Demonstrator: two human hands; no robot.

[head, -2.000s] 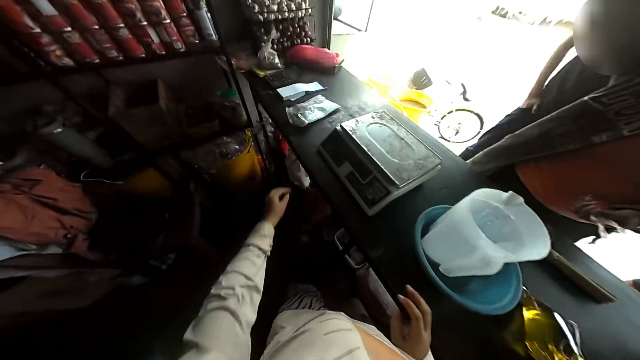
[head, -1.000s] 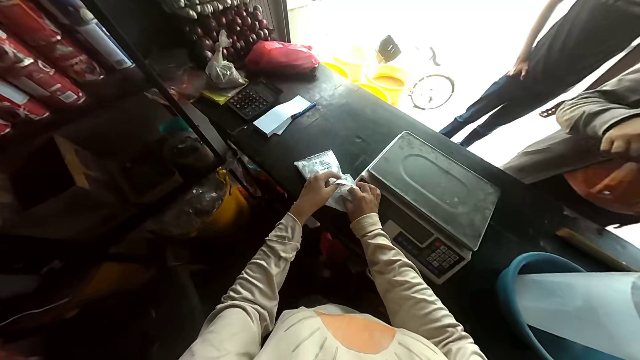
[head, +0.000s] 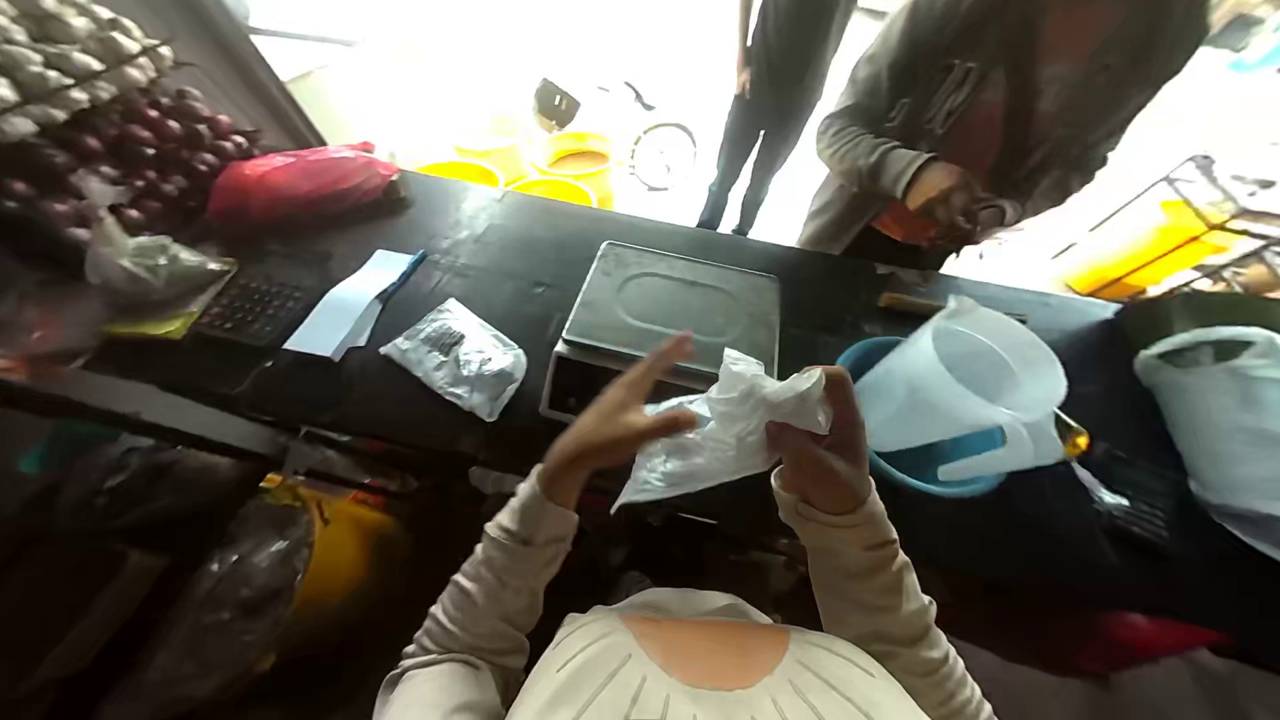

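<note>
My right hand (head: 825, 440) grips the upper right end of a thin white plastic bag (head: 700, 445) in front of the counter scale. Beside the bag's left side, my left hand (head: 620, 415) has its fingers spread; whether a fingertip touches the plastic is unclear. Behind both hands is a digital scale (head: 680, 300) with a bare metal plate, its front partly hidden by my left hand. A packet of clear plastic bags (head: 458, 358) lies on the counter left of the scale. To the right, a translucent plastic jug (head: 960, 380) leans in a blue basin (head: 930, 470).
On the dark counter (head: 490, 240) are folded paper (head: 350, 300), a blue pen (head: 403, 275), a calculator (head: 250, 308) and a red plastic bag (head: 300, 185). Onions (head: 170, 140) and garlic (head: 70, 50) sit at the left. Across the counter stands a person (head: 960, 130); another person (head: 780, 90) is behind.
Both hands were at the packet left of the scale one second ago. They are now in front of the scale, with a white bag in my right hand and my left hand's fingers spread.
</note>
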